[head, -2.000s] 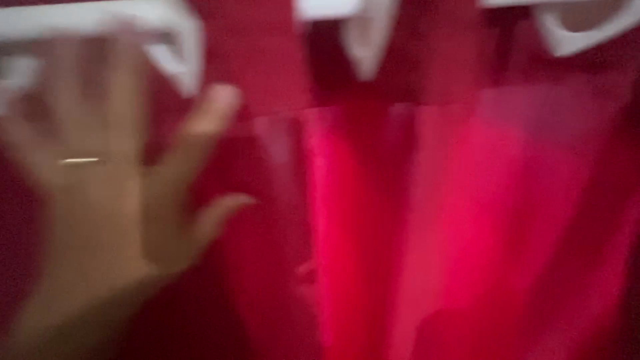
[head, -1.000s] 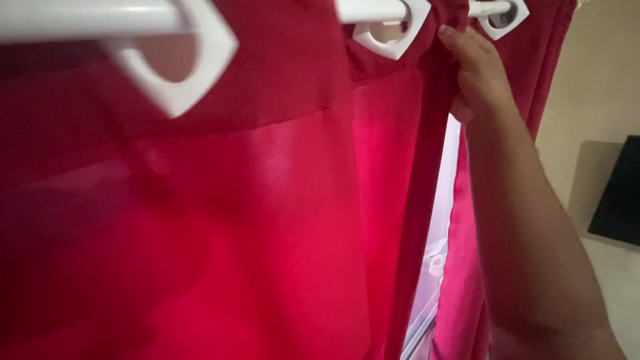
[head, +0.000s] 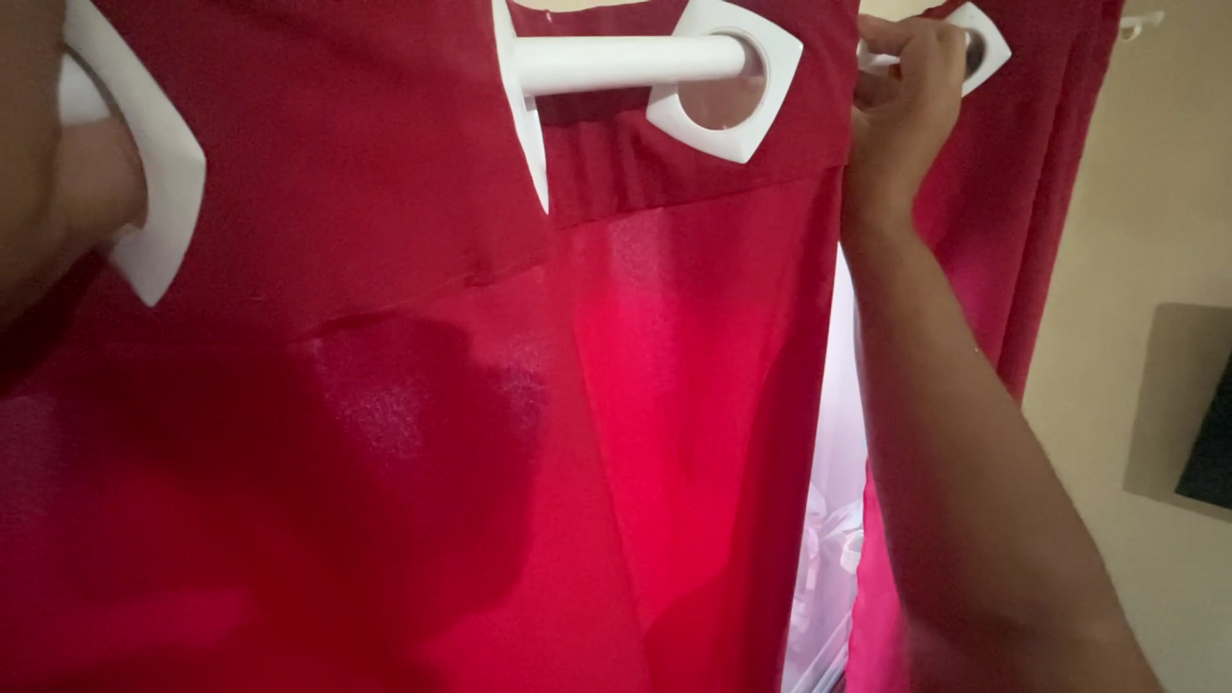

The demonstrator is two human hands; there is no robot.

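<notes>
Red curtain panels (head: 674,318) hang by white angular grommets (head: 727,82) on a white rod (head: 626,65). At the upper right, my right hand (head: 905,115) is raised to the rod with curled fingers, at the edge of the middle panel, just left of another grommet (head: 984,48). Its fingertips are partly hidden by cloth and rod. My left hand (head: 38,173) is a blurred, cropped shape at the far left edge, beside the nearest grommet (head: 173,164); its fingers cannot be made out.
Light and pale sheer fabric (head: 833,539) show through a narrow gap between the panels. A beige wall (head: 1126,337) stands at the right, with a small white hook or bracket (head: 1142,24) high up and a dark flat object (head: 1208,443) at the right edge.
Two seconds ago an open hand was spread before the curtain at the left. My right hand has stayed at the rod since one second ago, and my left hand has come into view at the left edge.
</notes>
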